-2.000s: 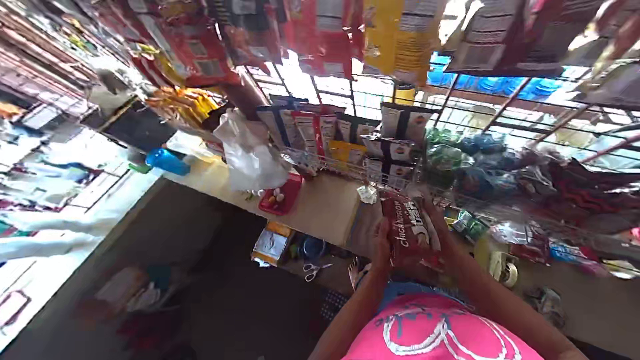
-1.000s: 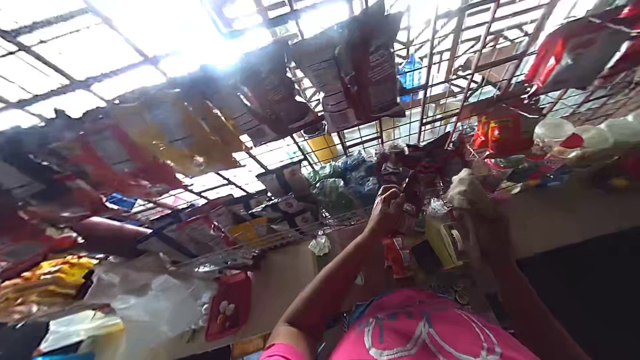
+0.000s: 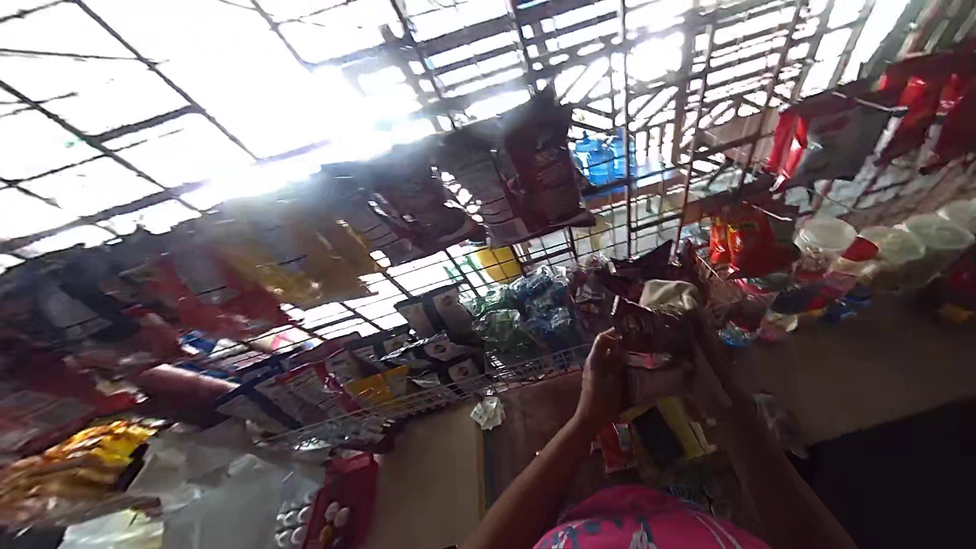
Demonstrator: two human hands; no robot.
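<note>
A dark red snack packet (image 3: 648,332) is held up between my two hands, in front of a wire rack packed with wrapped goods. My left hand (image 3: 606,377) grips the packet's left side. On its other side my right hand (image 3: 698,343), dark and blurred, is around the packet, with a pale cloth (image 3: 669,296) at the top of that hand. Behind and to the left, the rack (image 3: 450,393) bears green and blue plastic-wrapped items (image 3: 526,309) and several black-and-white packets (image 3: 438,316).
Packets (image 3: 488,183) hang in a row from a metal grille across the upper view. At lower left are a red tray (image 3: 347,496) with eggs and a clear plastic bag (image 3: 221,480). Round plastic tubs (image 3: 827,235) line the right. A crumpled wrapper (image 3: 488,412) lies below the rack.
The view has swung to the right along the counter. My left hand, apart from my right one second ago, is now beside it with the packet between them.
</note>
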